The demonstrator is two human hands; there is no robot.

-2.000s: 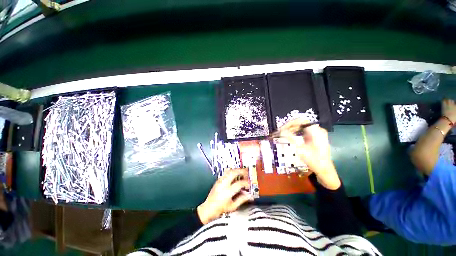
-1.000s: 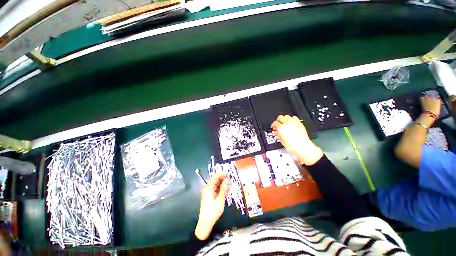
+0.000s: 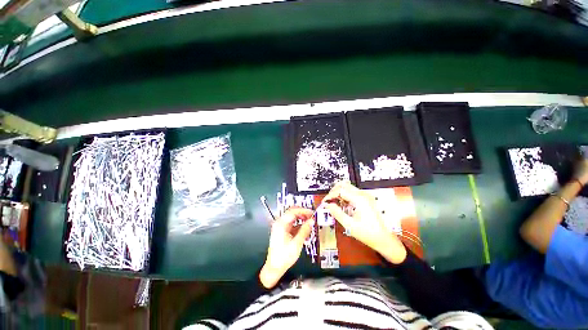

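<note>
My left hand (image 3: 285, 243) and my right hand (image 3: 364, 220) meet just above the fixture, fingertips close together. A small pale rod (image 3: 318, 213) shows between them, pinched by the left fingers; what the right fingertips hold is too small to tell. The narrow pale metal fixture (image 3: 329, 248) lies below the hands on the orange board (image 3: 407, 213). Loose silvery rods (image 3: 282, 200) lie left of the fixture, partly hidden by my left hand. White strips or a plate on the board are mostly hidden behind my right hand.
Behind the board stand black trays of fine specks (image 3: 320, 161), chunkier pieces (image 3: 385, 169) and sparse parts (image 3: 451, 147). A clear bag (image 3: 205, 184) and a large rod tray (image 3: 116, 201) lie left. A co-worker's arm (image 3: 548, 219) is at right.
My right hand has come from the middle tray to the fixture. My left hand has moved right from the loose rods to meet it. The view has tilted back level.
</note>
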